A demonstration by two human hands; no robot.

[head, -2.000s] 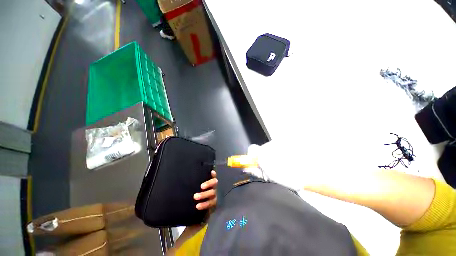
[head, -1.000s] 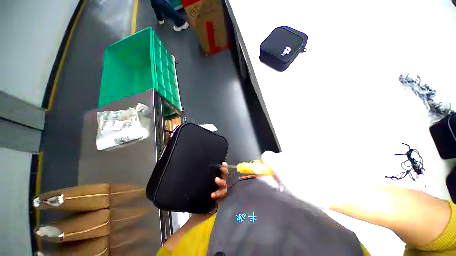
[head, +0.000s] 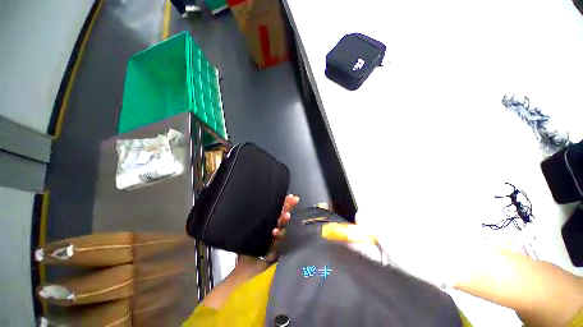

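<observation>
My left hand (head: pixel 285 217) is bare and holds a black bag (head: pixel 246 198) by its right side, beside the grey cart. The bag is tilted, with its flat black face towards me and its zip edge on the left. My right hand (head: pixel 367 241) wears a white glove that blurs into the white table. It is shut on a yellow-orange air blow gun (head: pixel 341 232), in front of my dark apron. The gun's nozzle cannot be made out clearly. Another black bag with a small white logo (head: pixel 355 61) lies on the table.
On the white table (head: pixel 409 128) lie a grey cord pile (head: pixel 536 121), black cords (head: pixel 516 207) and black bags (head: pixel 567 172) at the right edge. The grey cart (head: pixel 121 214) bears a clear packet (head: pixel 148 161) and brown bags (head: pixel 93 248). A green crate (head: pixel 156 86), a carton (head: pixel 265 35) and a person's feet stand beyond.
The held bag has moved up and turned a little. My right hand and the blow gun have moved right and down, away from the bag. The person in the background has moved up, mostly out of view.
</observation>
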